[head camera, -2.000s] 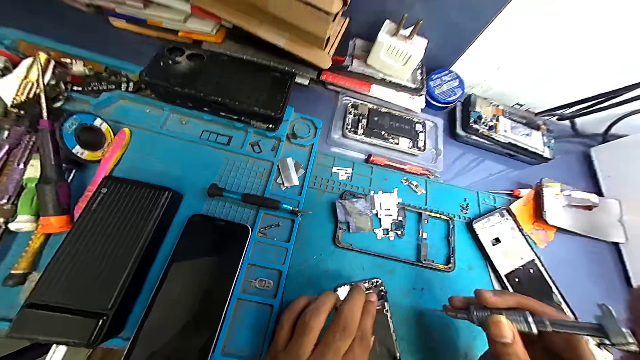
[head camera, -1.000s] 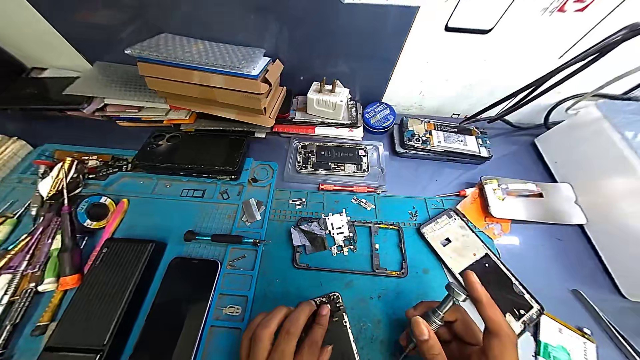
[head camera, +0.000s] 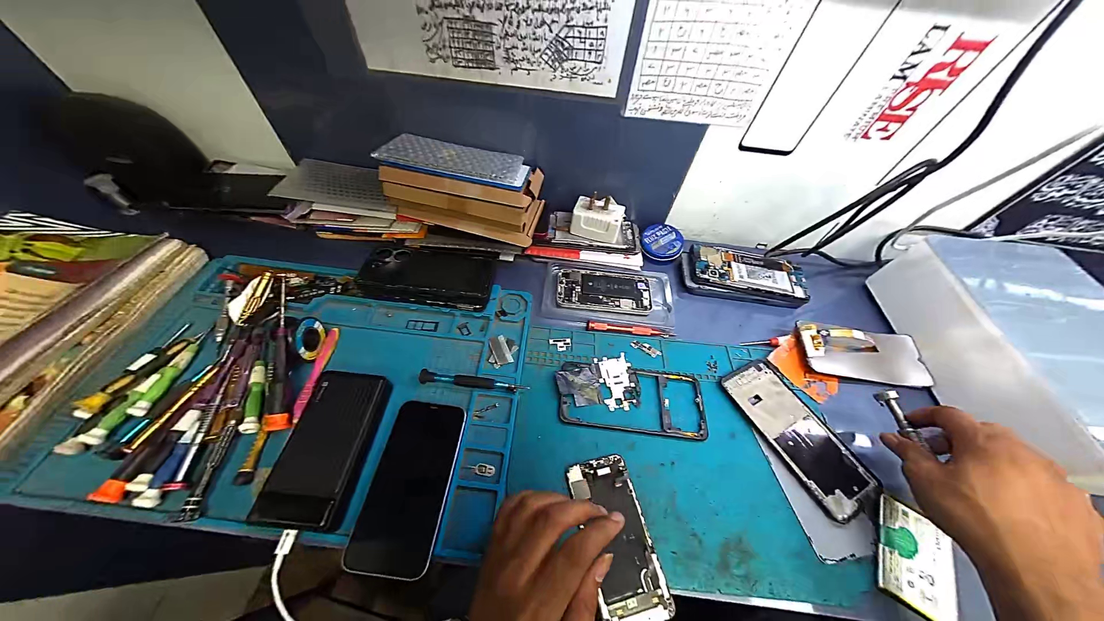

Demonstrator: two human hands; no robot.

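Note:
My left hand (head camera: 552, 552) rests on the left edge of an opened smartphone (head camera: 625, 543), whose inner parts and black battery show, at the front of the teal mat. Far to the right, my right hand (head camera: 992, 483) grips a metal-handled screwdriver (head camera: 901, 414) between thumb and fingers, above the mat's right edge. Left of that hand lies a phone display assembly (head camera: 802, 440). Behind the opened phone lies an empty phone mid-frame (head camera: 634, 427) with a white metal shield plate (head camera: 617, 382) on it.
Many screwdrivers (head camera: 207, 405) lie at left, beside a black ribbed device (head camera: 323, 448) and a dark-screened phone (head camera: 405, 492). Behind are a phone in a clear tray (head camera: 604, 291), cardboard boxes (head camera: 461, 198) and a white charger (head camera: 598, 218). A battery-like pack (head camera: 916, 561) lies near my right wrist.
My right hand has moved right with the screwdriver, away from the opened phone. My left hand remains at the phone. The view has swung up and widened.

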